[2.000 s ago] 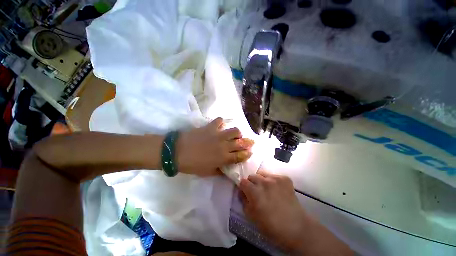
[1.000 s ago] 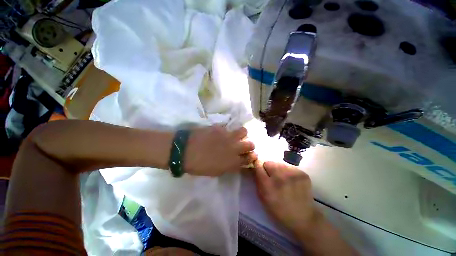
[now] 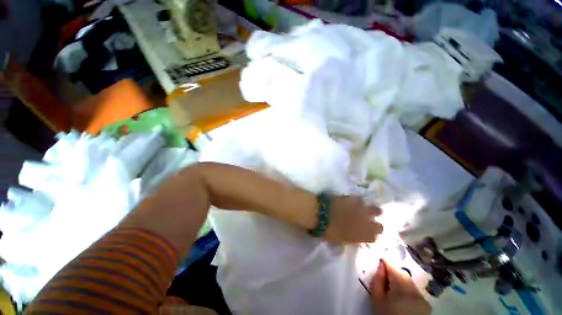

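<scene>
A large white garment (image 3: 277, 271) lies heaped from the back of the table down to the front, left of the needle area. My left hand (image 3: 354, 219), with a green bangle at the wrist, lies on the cloth beside the bright lamp glare; its fingertips are washed out. My right hand (image 3: 397, 292) is at the bottom, near the glare, with thumb and finger close together. Whether it pinches the cloth edge cannot be seen clearly. The white sewing machine head (image 3: 487, 215) with a blue stripe stands to the right of both hands.
A ruffled white heap (image 3: 80, 203) lies at the left over green cloth (image 3: 175, 130). A cream machine (image 3: 196, 24) stands at the upper left beside a brown-orange board (image 3: 215, 104). More white and pale blue cloth (image 3: 453, 24) lies at the upper right.
The view has swung left and tilted, so the machine head now sits lower right and the ruffled heap shows at left. My left hand stays on the cloth near the needle area.
</scene>
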